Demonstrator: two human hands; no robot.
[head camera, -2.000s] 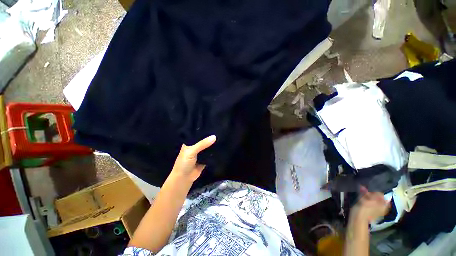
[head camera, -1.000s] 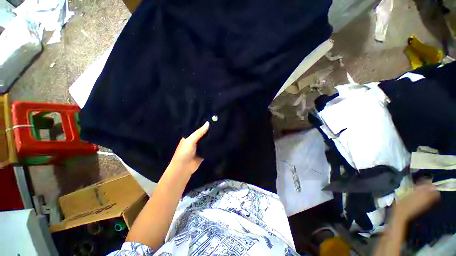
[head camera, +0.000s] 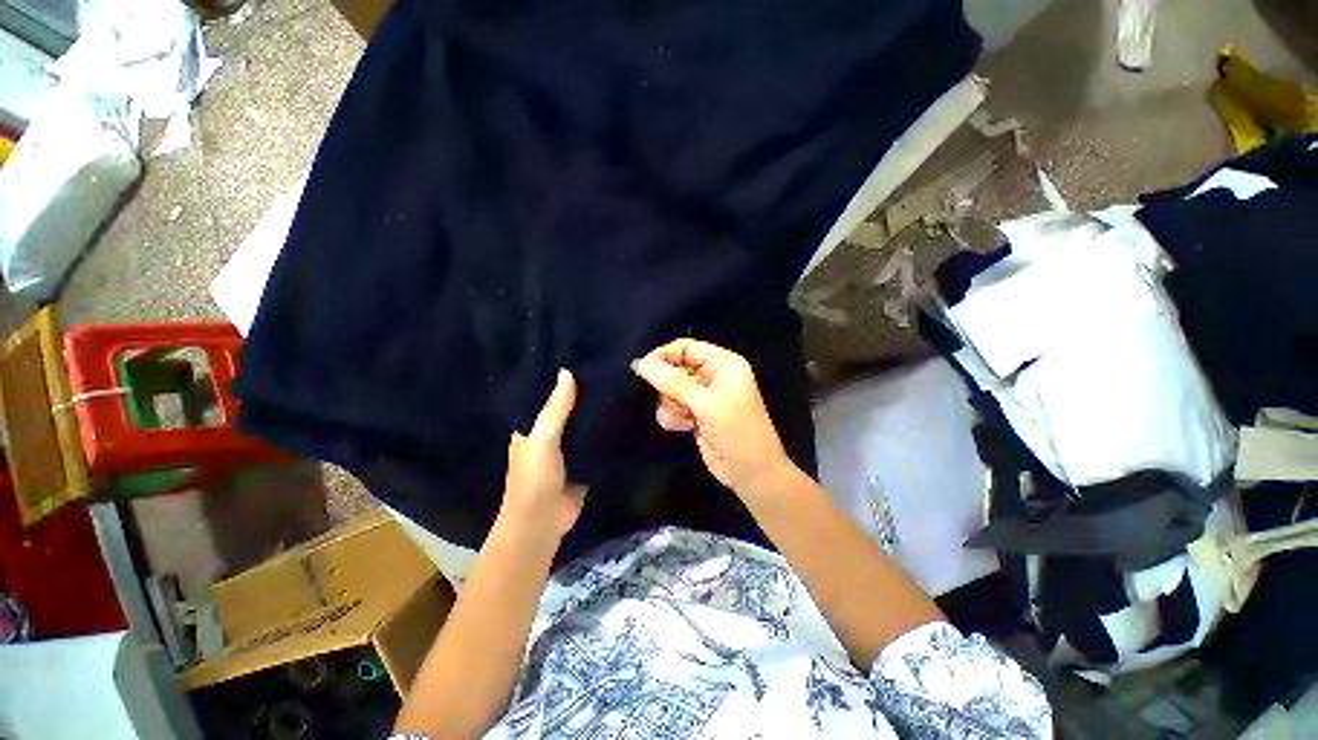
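A large navy-black garment lies across my lap and spreads away from me. My left hand rests at the garment's near part with the thumb raised; its other fingers are hidden in or under the cloth. My right hand is above the cloth just to the right, thumb and forefinger pinched together. A tiny greyish, shiny thing shows at the pinched fingertips, perhaps a button or fastener; it is too small to tell. No needle or thread can be made out.
A red and green stool stands at left, with a wooden slab beside it. An open carton holds dark cones below. At right are a white sheet and a dark bundle with white pieces. Scraps litter the floor.
My right hand has come from the far right bundle to above the garment, now pinched. The pale dot seen by my left fingertip a second ago no longer shows there. My left hand has shifted slightly.
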